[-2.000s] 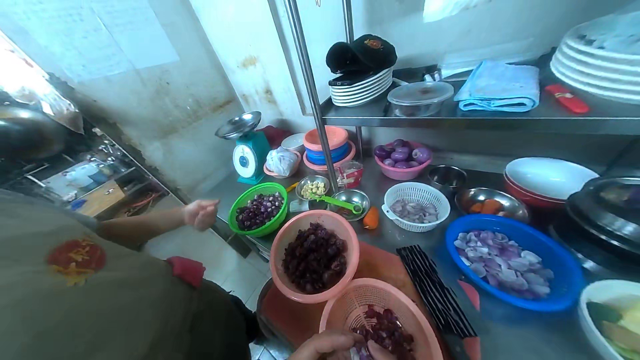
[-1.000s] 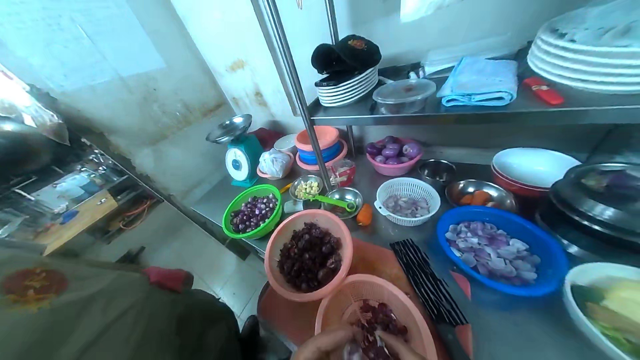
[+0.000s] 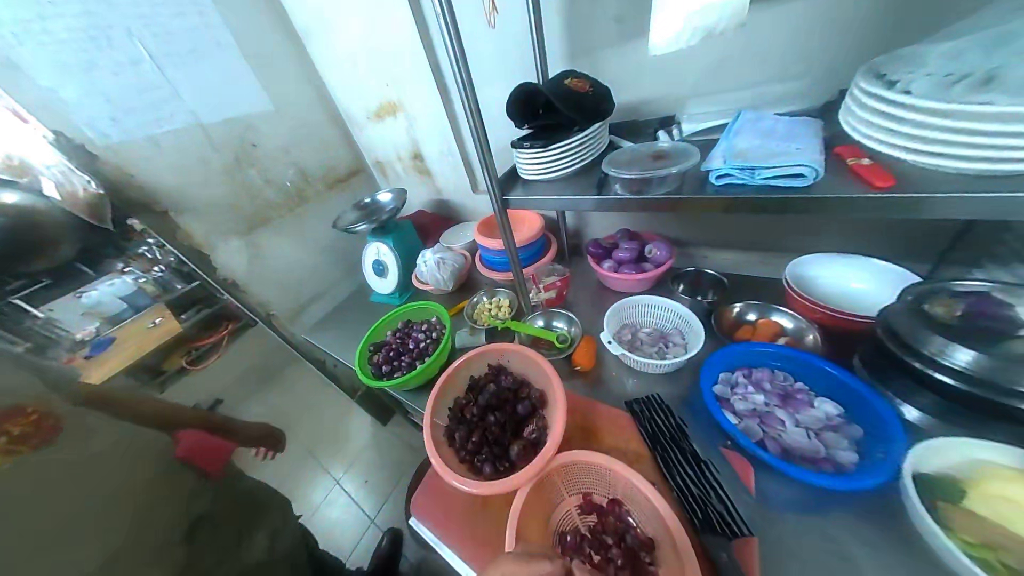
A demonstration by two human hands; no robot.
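Note:
At the bottom edge of the head view, part of my left hand (image 3: 530,563) shows over the near rim of a pink plastic colander (image 3: 552,500) with dark red grapes (image 3: 612,532). Only fingertips of my right hand (image 3: 584,569) show, by those grapes; what either hand holds is hidden. Touching the colander, a pink bowl (image 3: 552,432) is full of darker grapes (image 3: 496,420). Both stand on a reddish-brown cutting board (image 3: 596,424). Right of them lies a black-bladed knife or slatted black utensil (image 3: 688,464); I cannot tell which.
A blue basin (image 3: 888,424) of cut onion pieces stands right. Beyond are a white colander (image 3: 624,352), a green basket (image 3: 372,348), steel bowls (image 3: 576,324) and a kitchen scale (image 3: 388,264). A steel shelf (image 3: 744,196) overhangs the counter's back. Another person (image 3: 120,480) stands left.
Both my hands were further into the colander one second ago; now they show only at the bottom edge. The other person's arm, out of sight then, is in view again.

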